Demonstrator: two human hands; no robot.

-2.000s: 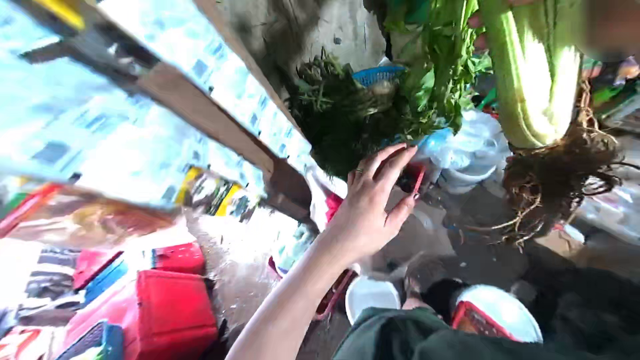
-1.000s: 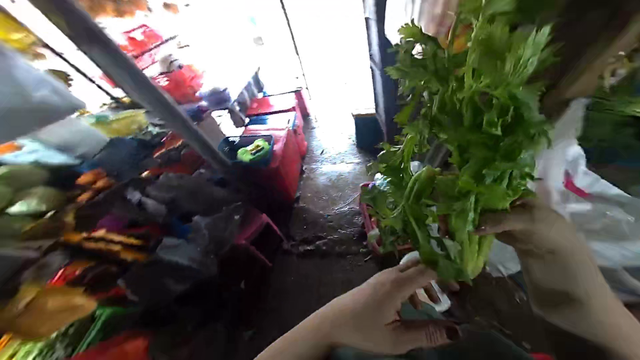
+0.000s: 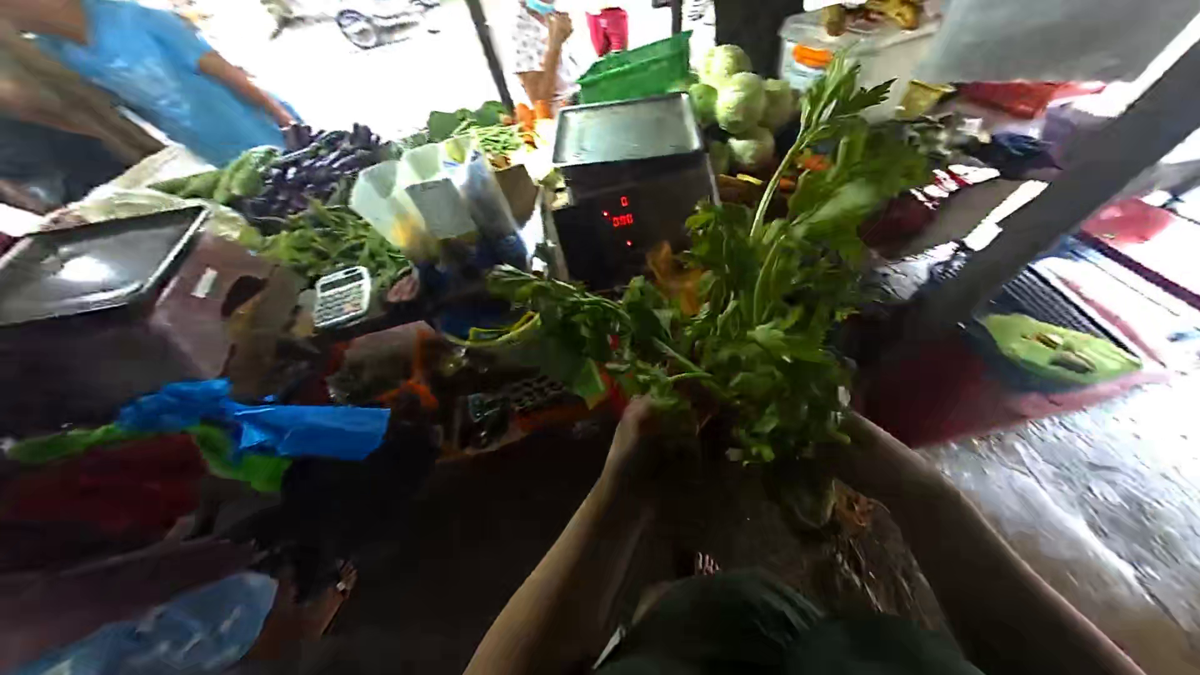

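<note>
A large leafy bunch of celery point(image 3: 778, 319) spreads in front of me, its leaves upward and its roots hanging down near my right forearm. My left hand point(image 3: 652, 427) grips the bunch from the left, fingers partly hidden by leaves. On the other side, my right hand point(image 3: 834, 441) is closed around it, mostly covered by foliage. Just beyond the leaves stands a digital scale point(image 3: 633, 197) with a bare metal pan and lit red digits. A calculator point(image 3: 342, 296) lies left of it, near plastic containers point(image 3: 441, 202).
A second scale point(image 3: 94, 262) stands at left, by purple eggplants point(image 3: 314, 173) and green peppers point(image 3: 328, 239). Blue plastic bags point(image 3: 309, 427) hang at the near edge. Cabbages point(image 3: 741, 98) and a green crate point(image 3: 637, 70) are behind. A metal post point(image 3: 1069, 178) slants at right. People stand beyond the stall.
The view has swung strongly round to the stall with the scales. My left hand, empty two seconds ago, now holds the celery with the right.
</note>
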